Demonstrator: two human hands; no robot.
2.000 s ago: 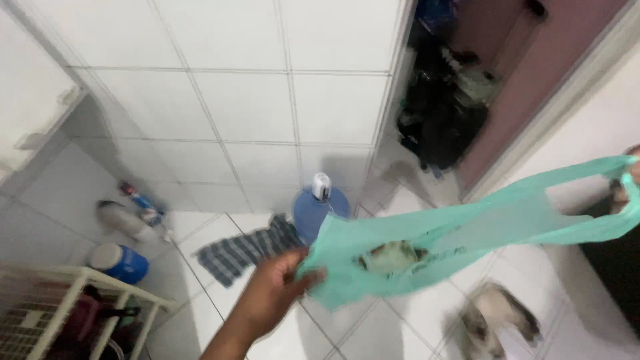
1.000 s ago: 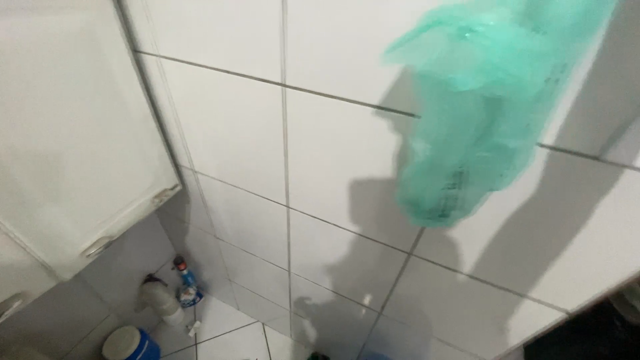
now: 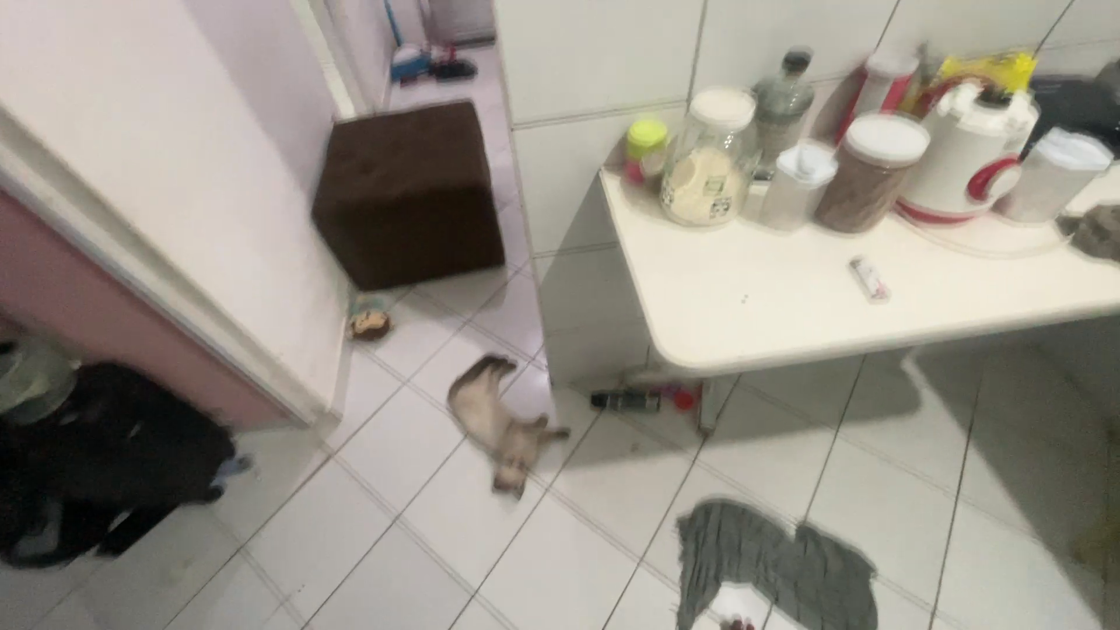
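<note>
Neither my left hand nor my right hand is in the head view, and no green plastic bag shows. A white table (image 3: 770, 297) juts from the tiled wall at the right. Along its back stand a glass jar of pale powder (image 3: 707, 175), a lidded jar with brown contents (image 3: 866, 184), a small tub with a lime lid (image 3: 646, 149), a dark-capped bottle (image 3: 781, 105) and a white and red thermos jug (image 3: 967, 157). A small pale packet (image 3: 869, 278) lies nearer the front edge.
A cat (image 3: 499, 424) lies on the tiled floor by a doorway. Beyond it sits a brown ottoman (image 3: 411, 201). A grey mat (image 3: 779, 560) lies at the bottom. Dark bags or cloth (image 3: 114, 455) are piled at the left. A dark bottle (image 3: 626, 401) lies under the table.
The view has swung from the wall and cabinet to the table and doorway. The green plastic bag and the hands seen two seconds ago are out of view.
</note>
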